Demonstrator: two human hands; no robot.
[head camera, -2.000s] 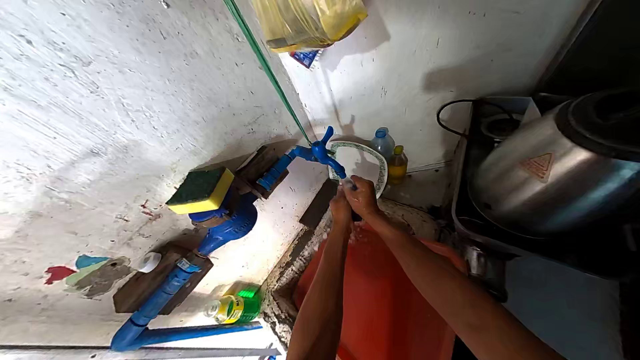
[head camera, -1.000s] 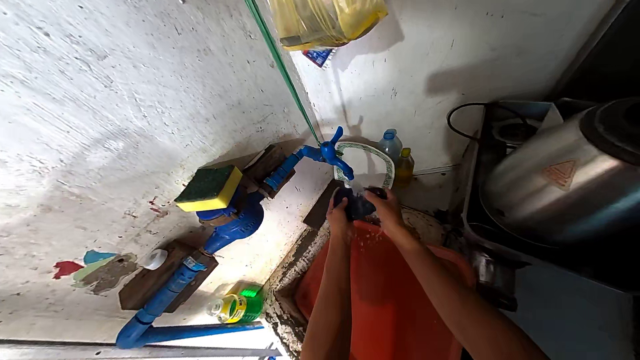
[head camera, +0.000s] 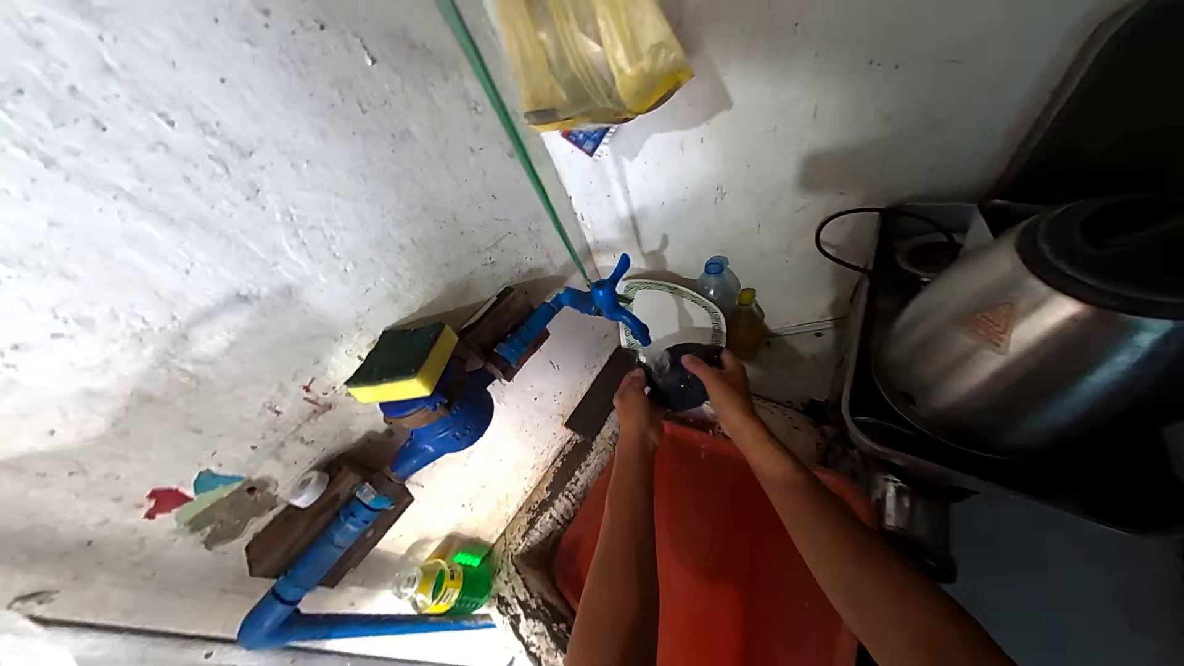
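Observation:
A dark, rounded item (head camera: 683, 381), perhaps a bowl or lid, is held between both hands under the blue plastic faucet (head camera: 610, 298). My left hand (head camera: 636, 407) grips its left edge, and my right hand (head camera: 721, 387) grips its right side with the thumb over it. Water runs from the spout onto the item. Behind it stands a white plate with a green patterned rim (head camera: 710, 310). Below my forearms lies a large red plastic basin (head camera: 717, 555).
A sponge (head camera: 402, 363) rests on the blue water meter (head camera: 449, 421). A green liquid bottle (head camera: 453, 585) is at lower left, two bottles (head camera: 719, 282) stand by the wall, and a steel kettle-like appliance (head camera: 999, 342) is at right. A yellow plastic bag (head camera: 597, 60) hangs above.
Two seconds ago my hands were close together under the spout. They are now apart, with the dark item showing between them, turned differently from one second ago.

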